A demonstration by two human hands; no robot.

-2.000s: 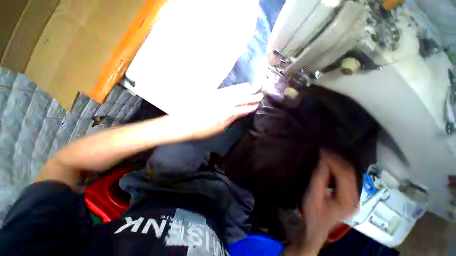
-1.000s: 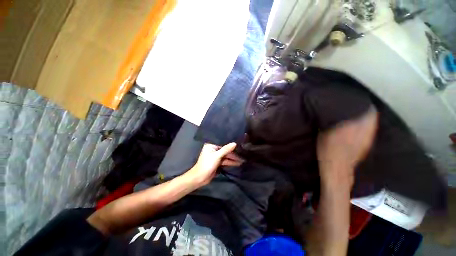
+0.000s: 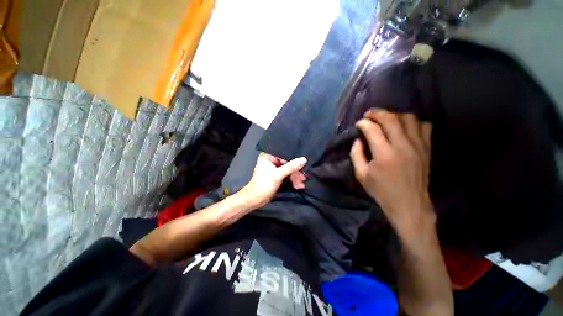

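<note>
A dark, thin fabric (image 3: 487, 142) lies in a large bunched heap right of and below the needle area. A flatter navy-blue fabric strip (image 3: 315, 99) runs from the machine down toward my lap. My left hand (image 3: 281, 174) pinches the fabric edge near the strip's lower end between thumb and fingers. My right hand (image 3: 395, 151) lies on the dark fabric, its curled fingers gripping a fold near the seam. The presser foot area (image 3: 404, 24) of the sewing machine shows at the top, partly cut off, with a cream knob (image 3: 422, 53) beside it.
The white machine bed (image 3: 265, 55) adjoins taped cardboard (image 3: 133, 52). A grey quilted covering (image 3: 68, 154) is at left. A blue round container (image 3: 361, 295) is at the bottom edge. Red items (image 3: 176, 208) show beside the lap. A white tray (image 3: 531, 271) is partly hidden at right.
My left hand moved from near the needle down to the strip's lower edge. My right hand came up from the lower right onto the fabric. The dark heap now spreads farther right.
</note>
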